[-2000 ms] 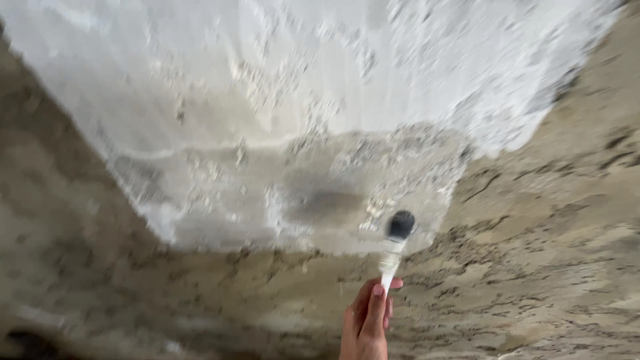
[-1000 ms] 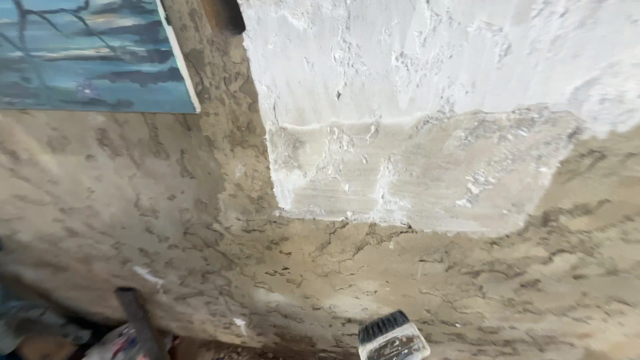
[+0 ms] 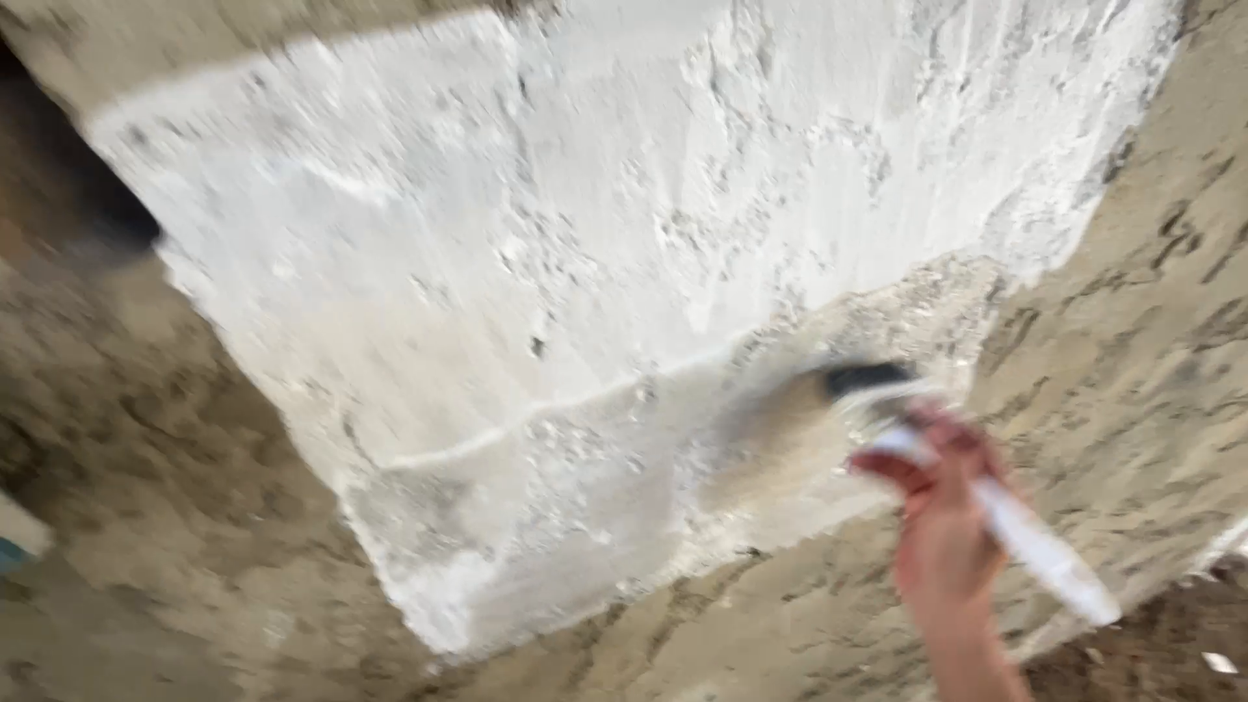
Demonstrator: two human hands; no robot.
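Note:
At the lower right, my right hand (image 3: 941,517) grips a paintbrush (image 3: 1043,556) by its white handle near the ferrule. The dark bristles are blurred and lie over the lower right part of a white-coated patch (image 3: 624,234) on the rough wall; whether they touch it cannot be told. Along its lower band the patch looks greyer and thinner, with flaky, pitted texture. A soft shadow falls left of the bristles. My left hand is out of view.
Brown, cracked mud-like wall (image 3: 1150,361) surrounds the patch. A dark blurred object (image 3: 78,175) sits at the upper left edge, and a pale-edged corner (image 3: 19,536) shows below it. Bare ground (image 3: 1160,643) with a white scrap lies at the lower right.
A second ago only the brush showed, below the patch; now hand and brush are up over its lower right part. The view has shifted and tilted.

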